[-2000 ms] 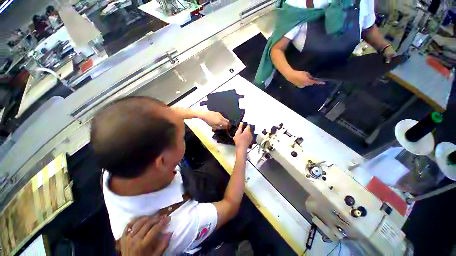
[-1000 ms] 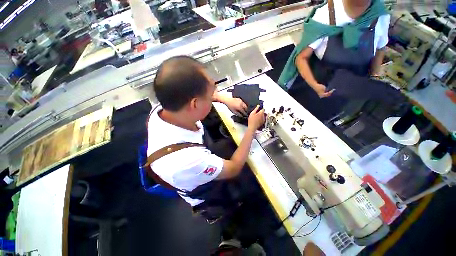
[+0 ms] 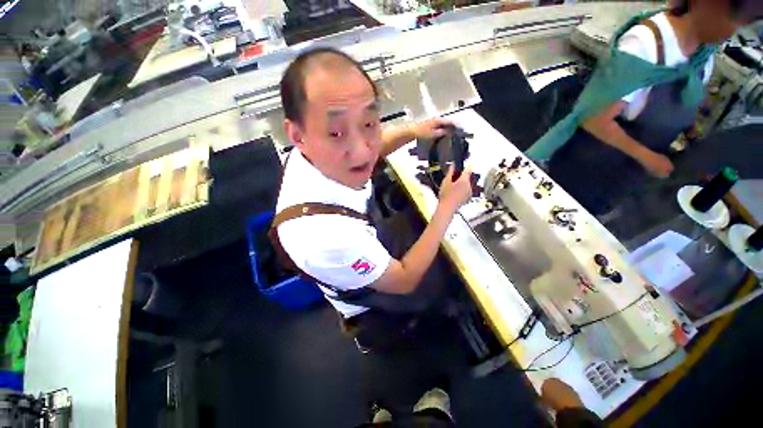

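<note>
My right hand is small and cut off at the bottom edge, at the front edge of the white sewing table; its fingers are unclear. My left hand is out of view. A cream-white industrial sewing machine stands on the table, up and left of my right hand in part. A seated operator in a white shirt with brown straps holds a black bag piece in both hands beside the needle end of the machine. The operator's face is turned up towards me.
A second person with a green garment stands at the upper right. Thread cones are at the right. A blue crate is behind the operator. A wooden board and another white table are at the left. Shoes show at the bottom.
A hand on the operator's shoulder is gone from view. The operator has turned from the work to look up. The black piece is lifted and bent. The second person's dark sheet is no longer clearly visible.
</note>
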